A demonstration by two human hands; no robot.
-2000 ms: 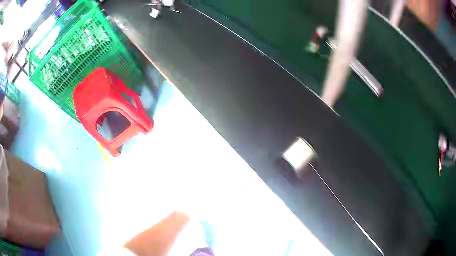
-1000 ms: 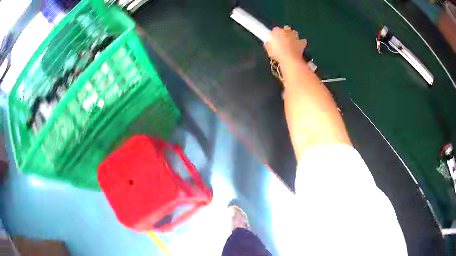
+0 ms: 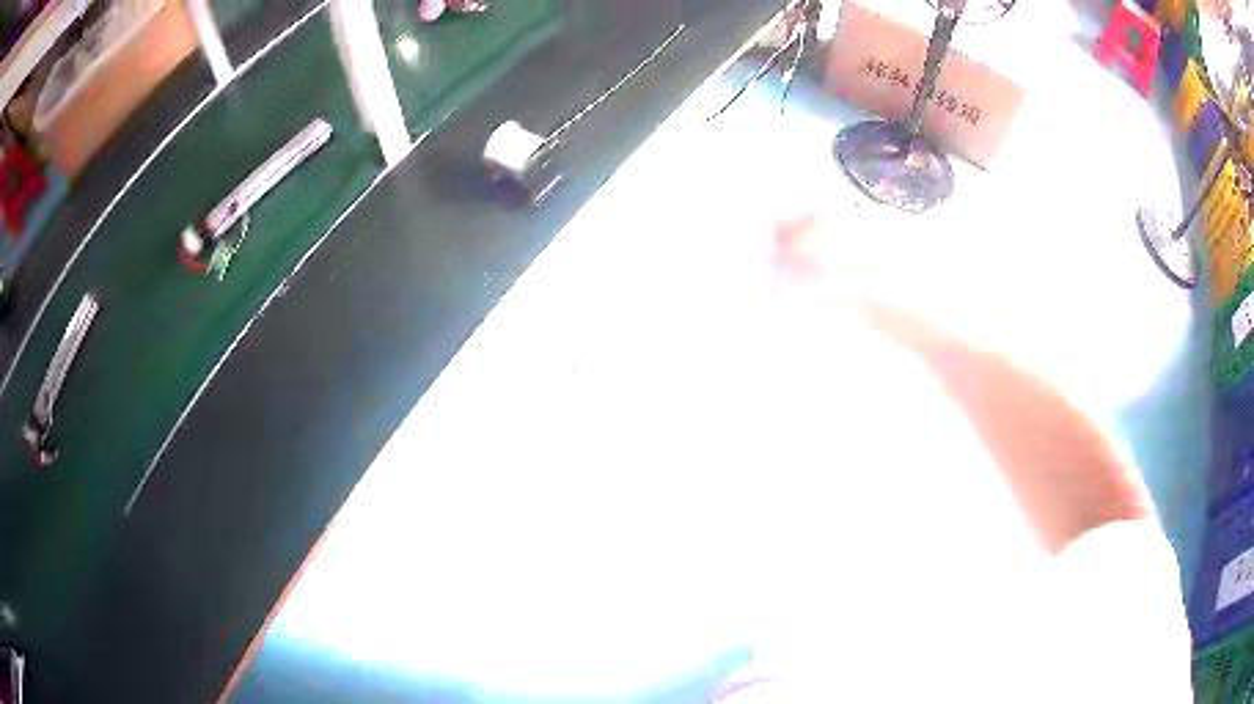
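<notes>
My right hand [image 3: 795,250] is stretched out over the bright floor, with a bare forearm and a white sleeve. It is blurred and washed out, so its fingers and anything in them cannot be made out. My left hand is not in view. One long metal unit [image 3: 268,176] lies on the green belt [image 3: 151,323], with a small green board and wires at its lower end. Another unit [image 3: 65,360] lies farther left. A solder spool [image 3: 516,146] stands on the dark bench edge [image 3: 296,392], with thin solder wire [image 3: 612,90] running from it.
A black pedestal fan [image 3: 894,165] stands before a cardboard carton [image 3: 983,117] at the top right. Another round base [image 3: 1169,245] and yellow and blue crates [image 3: 1228,516] line the right side. A white post [image 3: 369,76] rises by the belt. Glare hides much of the floor.
The view has swung away from the green crate and red stool, which are out of view. My right hand was on a long metal unit over the bench and is now over the floor, away from it.
</notes>
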